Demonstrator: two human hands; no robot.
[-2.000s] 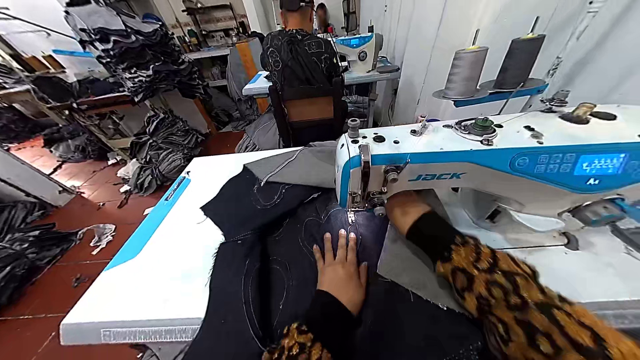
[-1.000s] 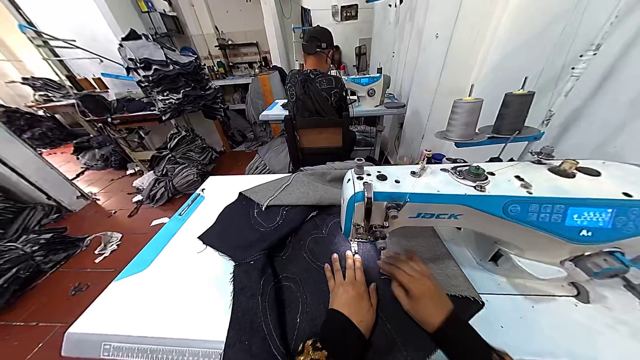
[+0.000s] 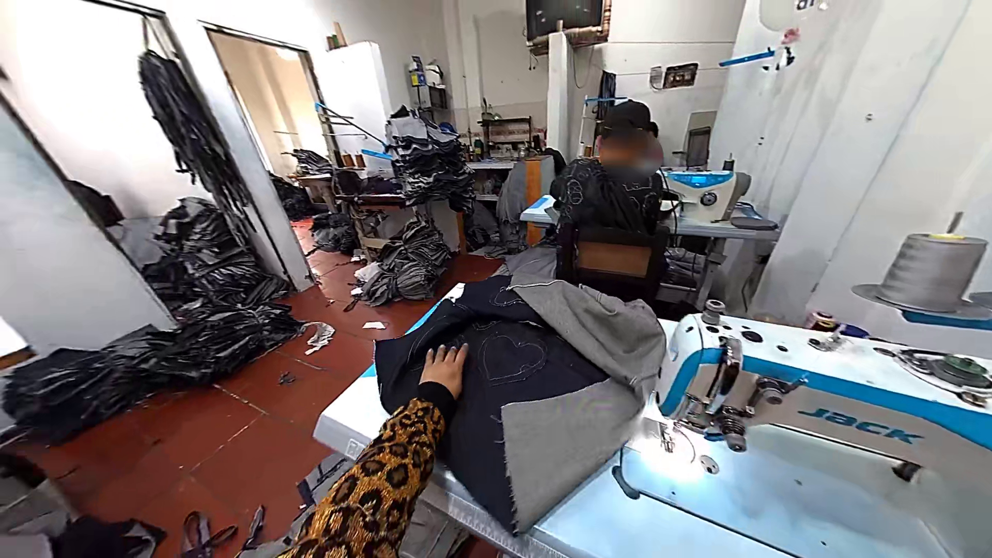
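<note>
A dark denim piece [image 3: 542, 353] with stitched heart outlines lies on the left part of the white sewing table [image 3: 604, 535], its grey underside folded over at the top and at the right. My left hand [image 3: 444, 370] rests on its left part, palm down with the fingers a little apart. To the right of the cloth stands a Jack sewing machine [image 3: 814, 403], its lit needle area [image 3: 668, 443] beside the cloth's edge and no fabric under the foot. My right hand is out of view.
Ahead, a person [image 3: 612, 178] in a black cap sits at another sewing machine [image 3: 707, 194]. Stacked fabric pieces [image 3: 428, 155] stand on a back table. Bundles of dark cloth [image 3: 155, 349] lie on the red tiled floor at left. A grey thread cone [image 3: 934, 271] stands at right.
The denim has left the needle area and now lies to its left, partly folded over. My left hand has moved left with it; my right hand has gone out of view. The view has swung left.
</note>
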